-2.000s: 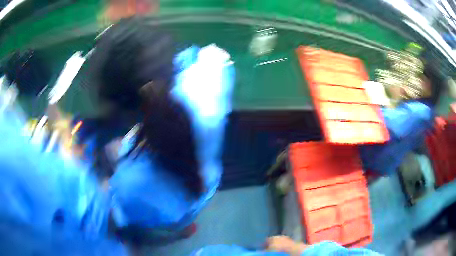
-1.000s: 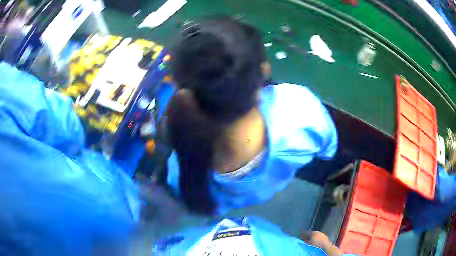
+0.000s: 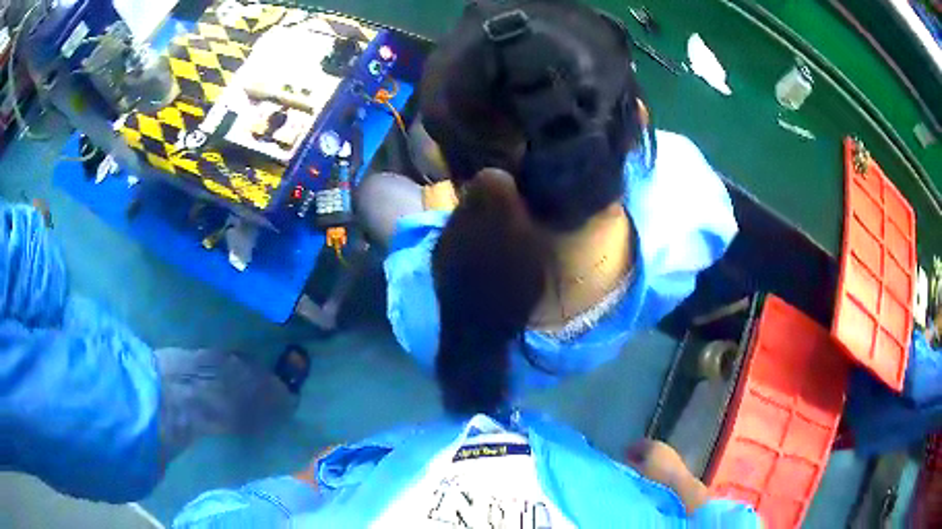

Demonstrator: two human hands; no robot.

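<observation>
My right hand (image 3: 669, 467) is small and partly cut off from sight at the bottom, beside the left edge of a red divided tray (image 3: 777, 418). Its fingers are unclear, and I cannot tell whether it touches the tray or holds anything. A small patch of skin shows by my left sleeve (image 3: 243, 504); I cannot tell if it is my left hand. A second red tray (image 3: 878, 263) is tilted above and right of the first, overlapping its corner.
A seated person in blue (image 3: 677, 222) is directly ahead. A machine with a yellow-black checkered top (image 3: 196, 93), white fixture and keypad (image 3: 333, 201) stands on a blue table (image 3: 263, 289) at left. Another person's blue sleeve (image 3: 77, 393) is at far left. A green bench (image 3: 764, 134) runs behind.
The view has turned left and steadied, so the machine shows fully and the trays sit further right. The person at left now covers less of the picture. My right hand remains near the lower tray.
</observation>
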